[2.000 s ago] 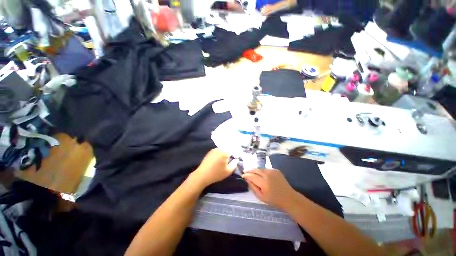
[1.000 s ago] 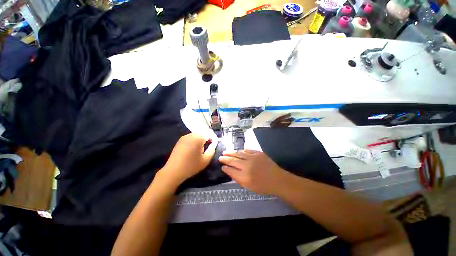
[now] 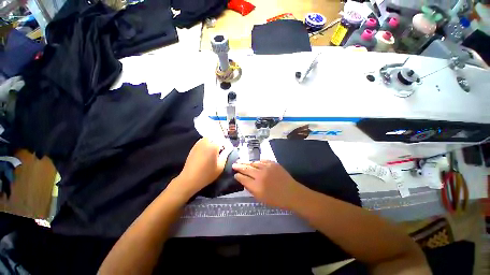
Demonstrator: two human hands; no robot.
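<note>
A large black garment panel [image 3: 129,145] with a jagged back edge lies left of the needle and reaches under both hands. My left hand [image 3: 205,165] presses and grips the cloth just left of the presser foot [image 3: 253,149]. My right hand [image 3: 264,181] has its fingertips on the cloth edge in front of the foot. The fingertips of the two hands are close together, with a bit of cloth between them. The white sewing machine [image 3: 333,96] stands over the work. The needle point is too small to tell.
Black narrow cut pieces [image 3: 317,166] lie right of the needle under the arm. A black square piece [image 3: 281,36] lies behind the machine. Scissors [image 3: 454,190] and white labels [image 3: 398,182] are at the right. A black heap [image 3: 80,64] is upper left. Thread cones [image 3: 368,33] stand upper right.
Since two seconds ago the view has come closer over the machine. Since one second ago my left hand has moved slightly up beside the foot, and my right hand stays at the cloth edge.
</note>
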